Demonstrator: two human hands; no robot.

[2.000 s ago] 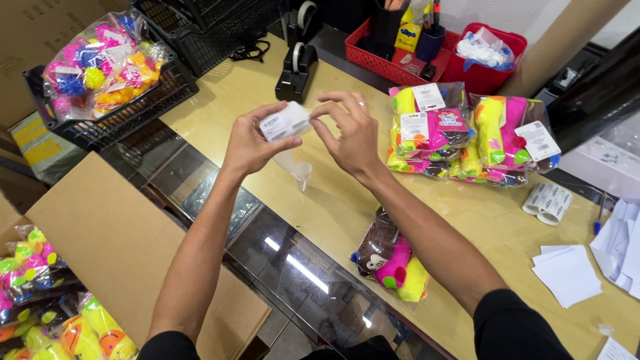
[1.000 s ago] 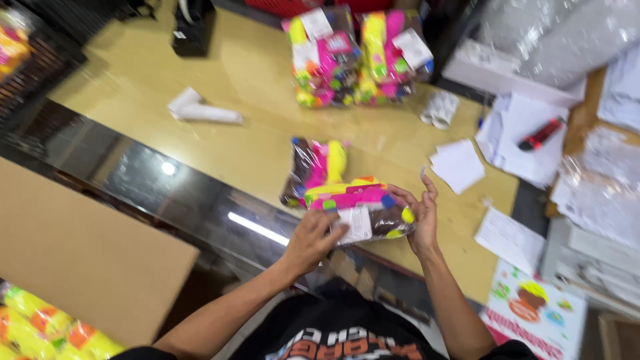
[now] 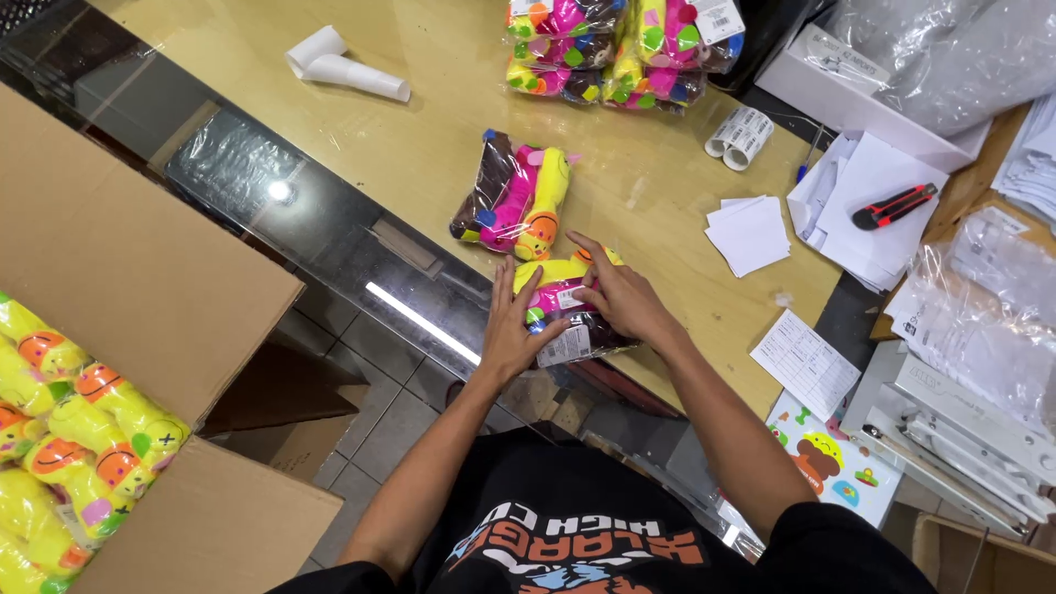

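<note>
A clear bag of plush toys (image 3: pixel 549 299), yellow, pink and brown, lies at the table's near edge. My left hand (image 3: pixel 516 326) rests on its left side with the fingers spread. My right hand (image 3: pixel 623 301) touches the bag from the right, a finger by a small white label (image 3: pixel 569 298) on the plastic. A printed white tag (image 3: pixel 564 346) shows at the bag's lower edge. Just beyond lies a second bag of plush toys (image 3: pixel 516 194), lying flat. Several more bagged toys (image 3: pixel 569 41) are stacked at the table's far side.
Curled white paper (image 3: pixel 351 70) lies far left on the table. Label rolls (image 3: pixel 739 138), blank paper slips (image 3: pixel 748 235) and a red and black box cutter (image 3: pixel 895 206) on papers are at right. An open cardboard box (image 3: pixel 124 239) holding bagged yellow toys (image 3: pixel 82 437) stands at left.
Two seconds ago my hands held a white label piece above the table; now both are on a toy bag. The curled white paper lies on the table. The view has shifted right and down.
</note>
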